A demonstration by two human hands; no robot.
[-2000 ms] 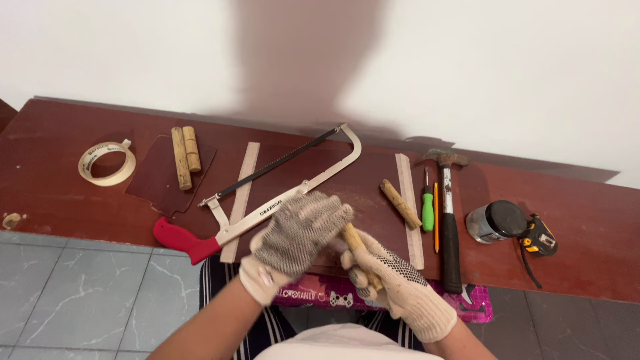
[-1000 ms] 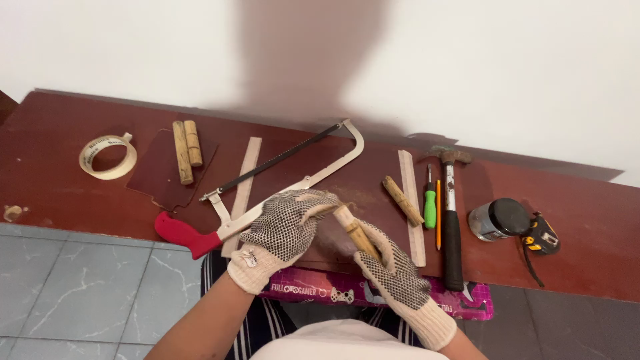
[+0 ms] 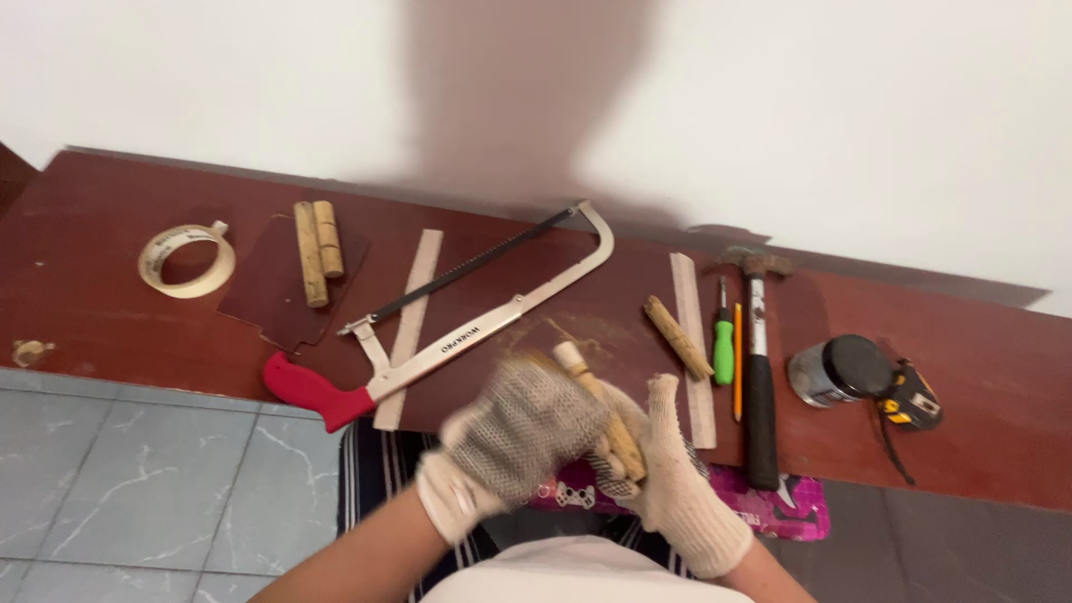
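Note:
In a dotted knit glove, my right hand holds a short wooden stick with a pale upper end, its fingers curled under it. My left hand, gloved too and blurred, is closed just left of the stick; a brownish edge shows at its top, but what it grips is hidden. Beyond the hands, fine dust lies on the red-brown board. A hacksaw with a red handle rests across a pale wooden strip on the left. Another stick leans by the right-hand strip.
On the left are a masking tape roll, sandpaper and two sticks. On the right lie a green screwdriver, a pencil, a claw hammer, a lidded jar and a tape measure.
My left hand has moved from the stick's upper end down beside its middle. My right hand has turned and opened its thumb away, with the stick still in its fingers.

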